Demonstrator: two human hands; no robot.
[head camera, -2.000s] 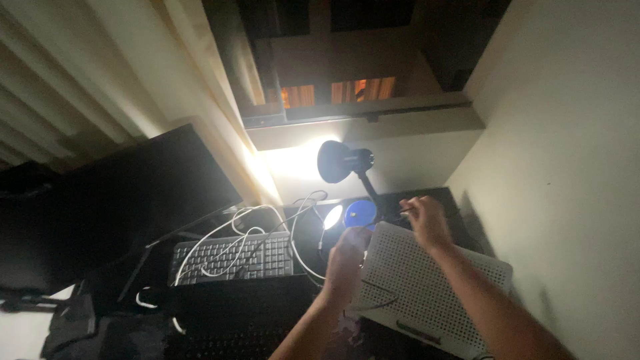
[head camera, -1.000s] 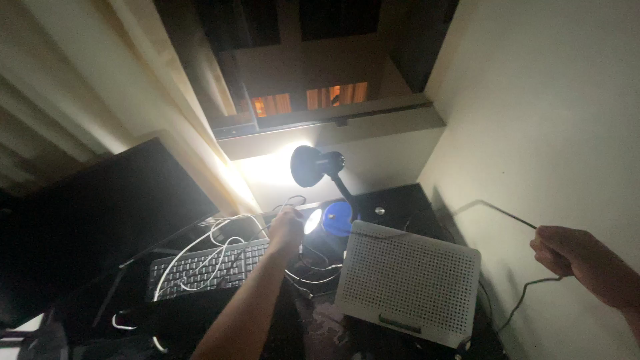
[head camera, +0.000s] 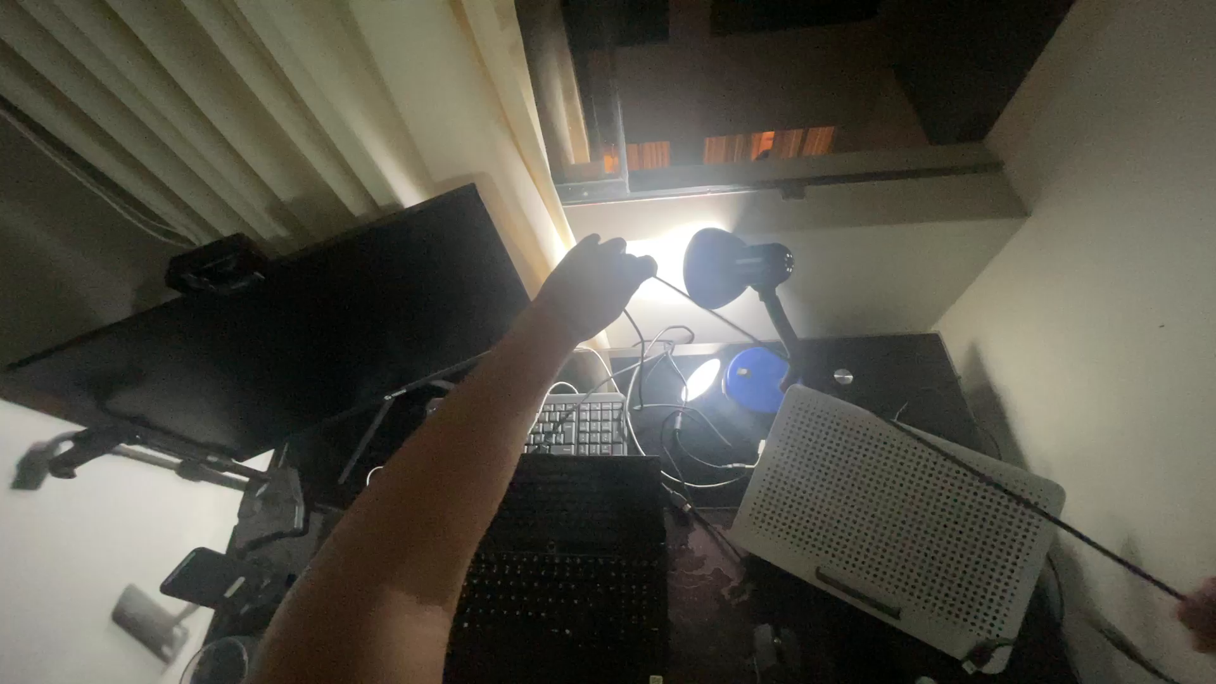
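My left hand (head camera: 597, 285) is raised beside the head of a black desk lamp (head camera: 727, 268), its fingers closed on a dark cable (head camera: 708, 309). The cable runs behind the lamp's arm and on across a perforated laptop stand (head camera: 902, 522) to the right. At the right edge my right hand (head camera: 1199, 613), mostly out of frame, holds the cable's other stretch. The lamp's round blue base (head camera: 756, 378) stands behind the stand. White and dark cables (head camera: 665, 456) lie tangled below my left hand, partly over a keyboard (head camera: 589, 426).
A black monitor (head camera: 285, 332) on an arm fills the left, before a curtain (head camera: 380, 104). An open black laptop (head camera: 570, 570) lies at the front centre. A phone (head camera: 201, 578) and a clear glass (head camera: 217, 660) are at the lower left. A wall (head camera: 1121, 285) bounds the right side.
Both hands were close together over the stand at first, then moved apart with the cable. My left hand has since risen beside the lamp head; my right hand has moved to the frame's right edge.
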